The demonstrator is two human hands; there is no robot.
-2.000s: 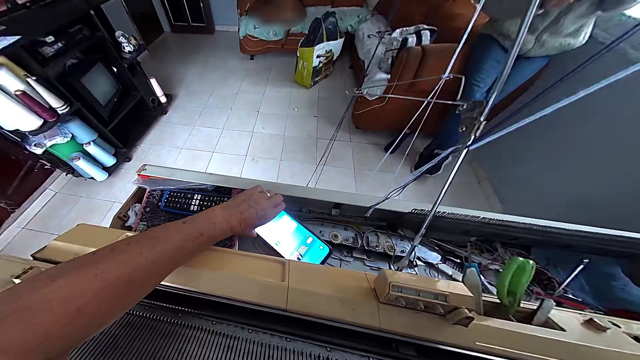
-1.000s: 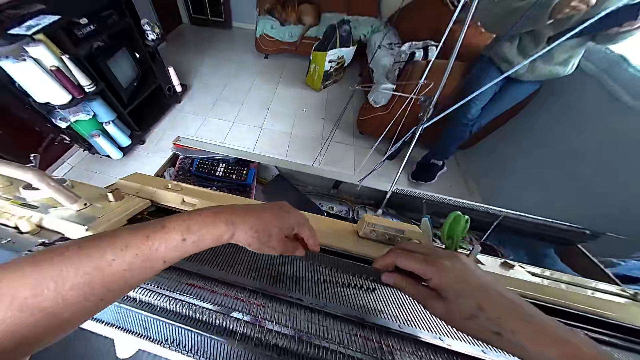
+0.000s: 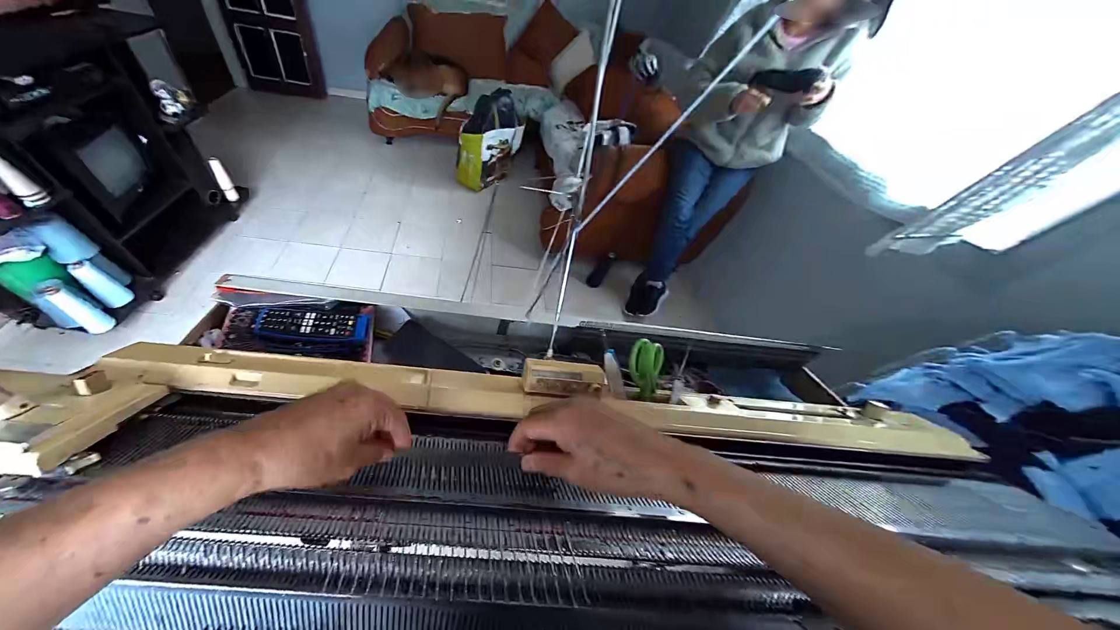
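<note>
A knitting machine's needle bed runs across the lower view, backed by a beige plastic rail. Over the bed's rear edge, my left hand is bent with fingertips curled toward its needles. Opposite it, to the right, my right hand has its thumb and fingers near the same needles. A gap separates the two hands. Whether either pinches a needle cannot be told. Just behind my right hand stands a small beige box with a thin metal rod rising from it.
Behind the rail, a tray holds a blue-cased remote control, a dark phone-like slab and green-handled scissors. Yarn cones stand at left. Blue fabric is heaped at right. A person stands beyond, near a sofa.
My left hand has left the lit phone in the tray for the needle bed. My right hand, unseen two seconds ago, has come to the bed. The view has shifted.
</note>
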